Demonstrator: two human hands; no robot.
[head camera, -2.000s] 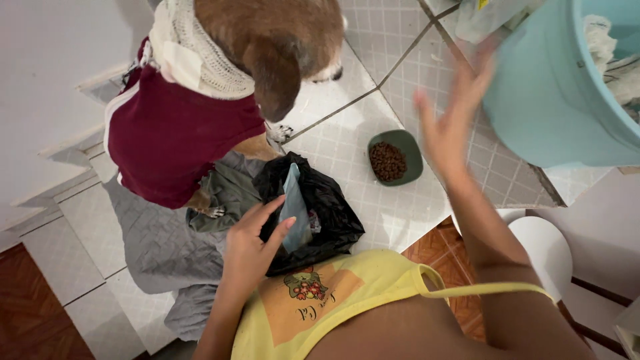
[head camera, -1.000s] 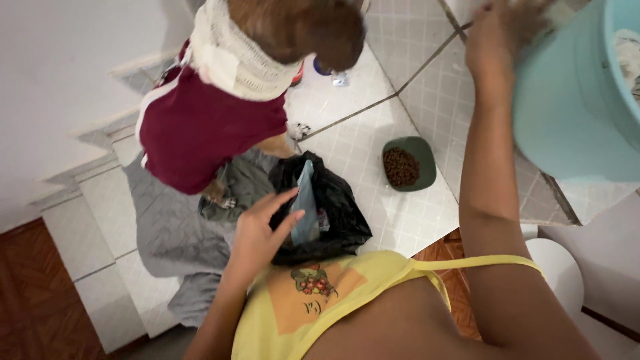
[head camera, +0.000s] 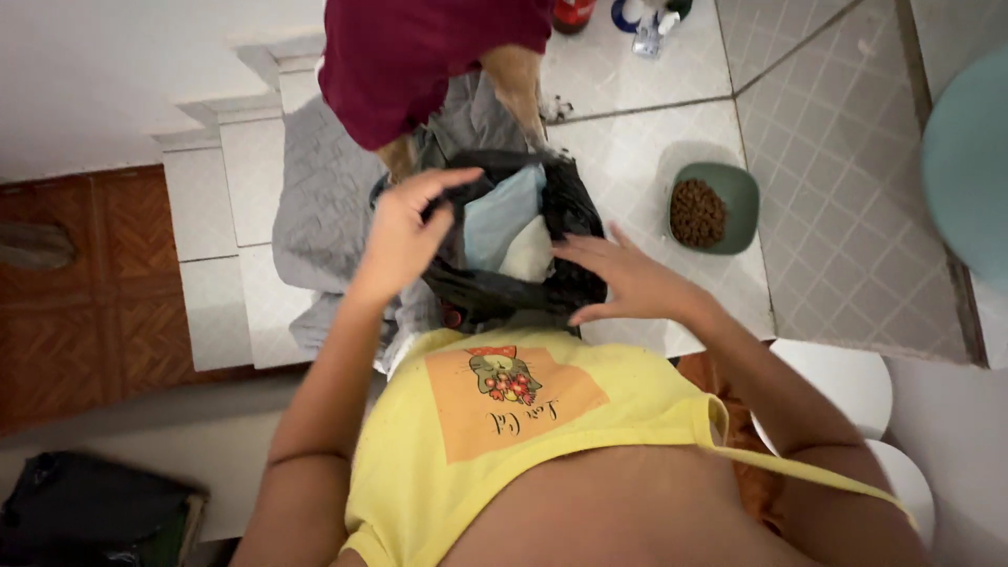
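Observation:
A black plastic bag (head camera: 579, 197) stands with its mouth spread on the tiled step in front of me. Inside it lie a light blue folded item (head camera: 504, 216) and a whitish one (head camera: 529, 252); their material is not clear. My left hand (head camera: 409, 228) is at the bag's left edge, fingers apart, and appears to hold nothing. At the right side of the mouth, my right hand (head camera: 630, 276) has its fingers spread, the fingertips near the whitish item and the plastic. Whether they touch either is unclear.
A dog in a maroon garment (head camera: 425, 63) stands just beyond the bag on a grey quilted cloth (head camera: 323, 197). To the right are a green bowl of kibble (head camera: 740, 213) and a light blue bucket (head camera: 972, 165). Small items, including a clear bottle (head camera: 647, 39), sit at the top.
My right hand has come from beside the bucket to the bag. A whitish item now shows beside the blue one. The view has shifted.

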